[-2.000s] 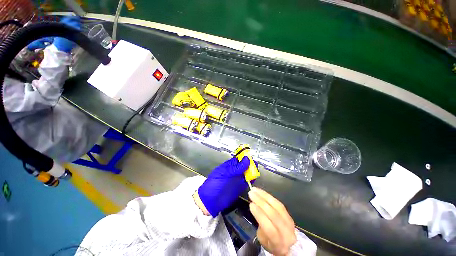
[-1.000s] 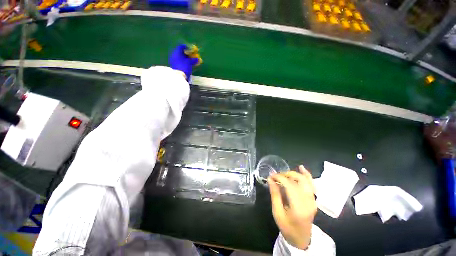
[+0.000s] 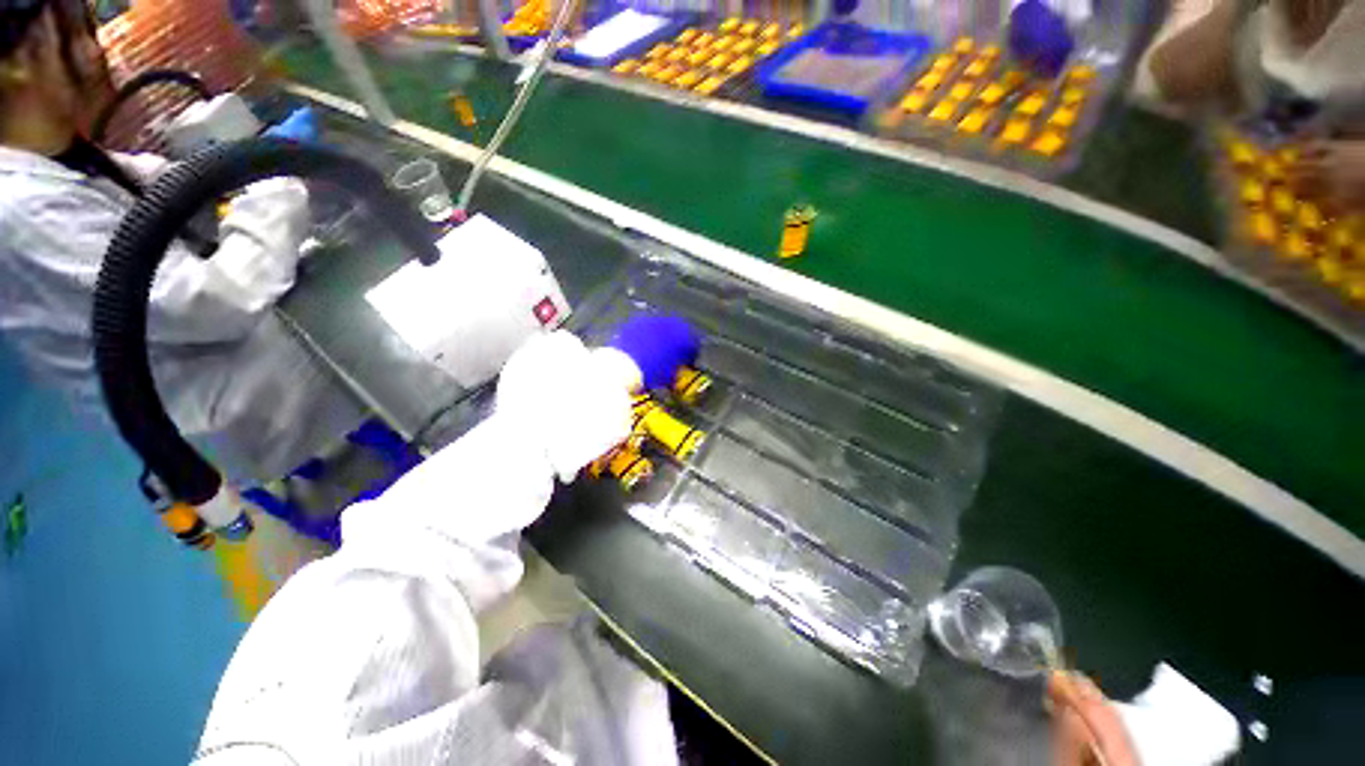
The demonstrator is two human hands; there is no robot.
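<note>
My left hand (image 3: 657,350), in a blue-purple glove, is at the left part of the clear blister tray (image 3: 838,449), over the yellow-and-black cylindrical parts (image 3: 669,431). Its fingers are hidden, so I cannot tell whether it holds one. My bare right hand (image 3: 1090,721) is at the bottom right, partly cut off by the picture's edge. Its fingers are closed on a thin swab (image 3: 1054,659) beside the clear plastic cup (image 3: 1006,620). Another yellow part (image 3: 795,232) lies on the green conveyor belt (image 3: 928,264).
A white box (image 3: 476,296) with a thick black hose (image 3: 123,322) stands left of the tray. White wipes (image 3: 1183,721) and small white bits (image 3: 1260,685) lie at the right. A person in white (image 3: 195,299) works at the left. Filled trays (image 3: 1000,99) stand beyond the belt.
My left hand has come back from the belt to the parts in the tray. A yellow part now lies on the belt. My right hand stays near the cup. The view has turned left.
</note>
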